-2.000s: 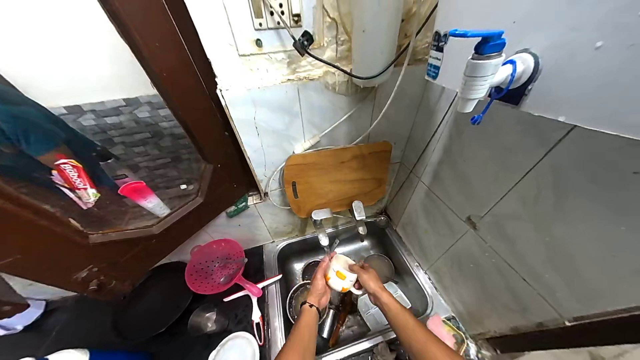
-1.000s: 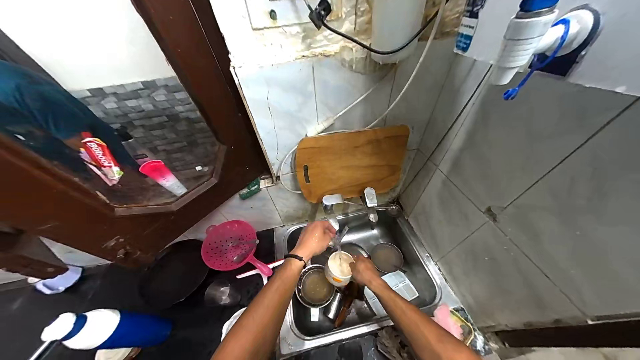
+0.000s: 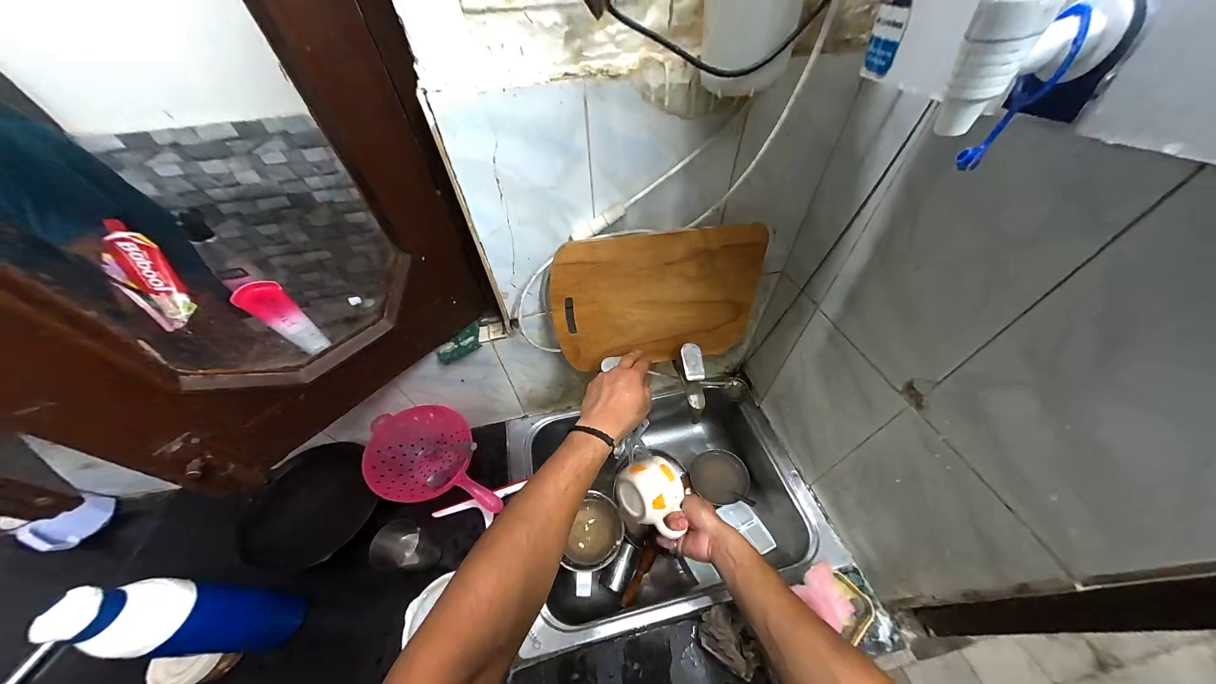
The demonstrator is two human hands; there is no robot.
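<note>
My right hand (image 3: 701,532) grips the handle of a white cup with orange marks (image 3: 654,489), tilted over the stainless steel sink (image 3: 806,513). Up at the left tap, my left hand (image 3: 619,394) has its fingers on the tap's pale handle (image 3: 611,364). Water seems to run down beside the cup. The right tap (image 3: 693,375) stands apart from both hands. Below the cup, the sink holds a pan of cloudy water (image 3: 594,532), a round bowl (image 3: 719,477), a metal tumbler (image 3: 622,568) and a pale divided tray (image 3: 746,525).
A wooden cutting board (image 3: 660,290) leans on the wall behind the taps. Left of the sink lie a pink colander (image 3: 418,454), a black pan (image 3: 307,506) and a blue and white bottle (image 3: 190,617). A pink sponge (image 3: 825,597) rests at the sink's right corner.
Two seconds ago both hands were at the cup. My left hand has since left it and reached up to the left tap, while my right hand keeps the cup, now tilted.
</note>
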